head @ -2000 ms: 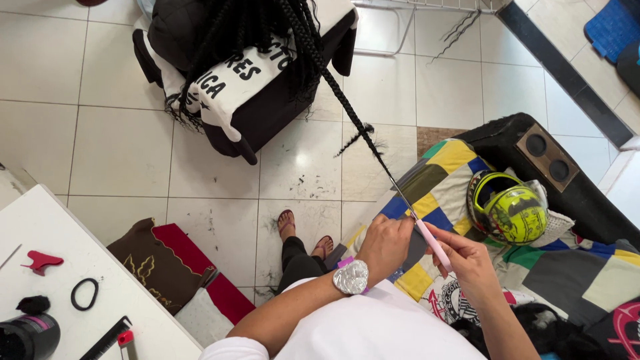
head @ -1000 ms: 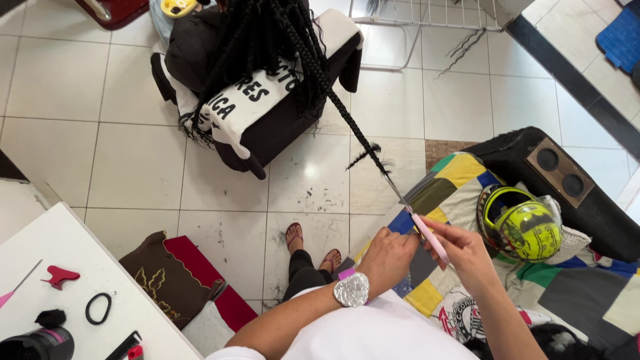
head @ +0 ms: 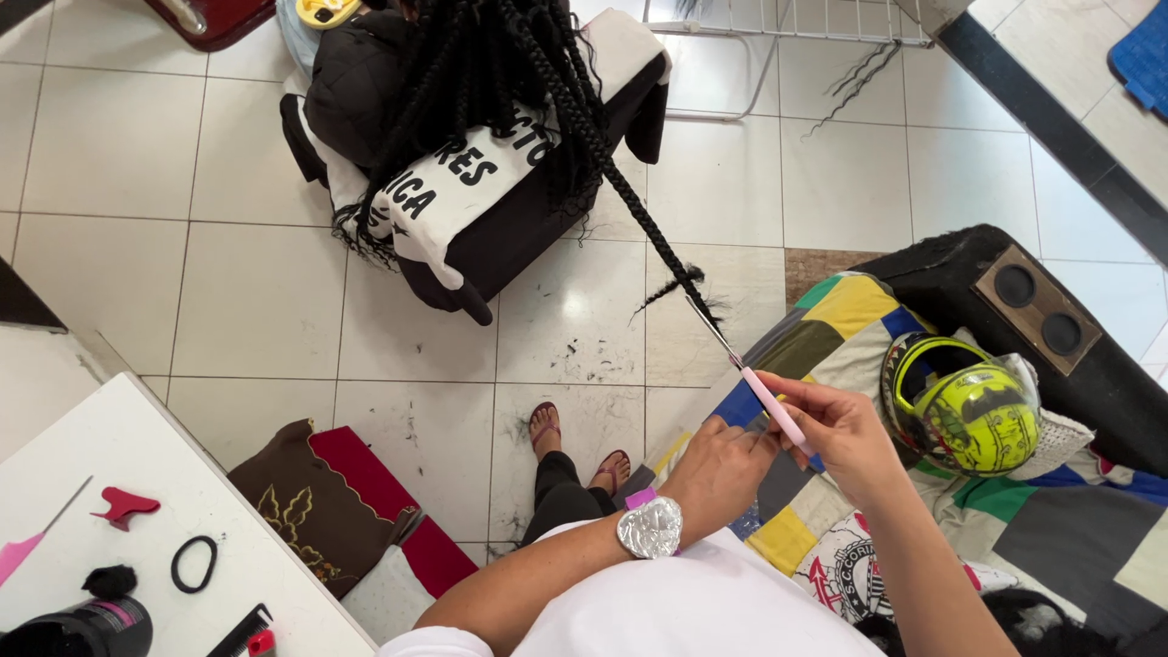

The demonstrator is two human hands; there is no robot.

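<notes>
A long black braid (head: 643,219) stretches from the head of braided hair (head: 474,55) of a seated person down toward my hands. My right hand (head: 835,429) is closed on a pink-handled tool (head: 771,406) with a thin metal end, whose tip lies along the braid's lower end; the tool's exact kind is hard to tell. My left hand (head: 725,470) is beside it with curled fingers, touching or very near the handle; what its fingertips hold is hidden. A foil-like silver pad (head: 650,527) on a purple band sits on my left wrist.
On the white table (head: 173,465) lie a red hair clip (head: 126,507), a black hair tie (head: 194,564), a comb (head: 242,630) and a dark jar (head: 82,630). A yellow-green helmet (head: 972,411) rests on a patchwork-covered sofa (head: 1049,529). Hair bits lie on the tiled floor (head: 420,301).
</notes>
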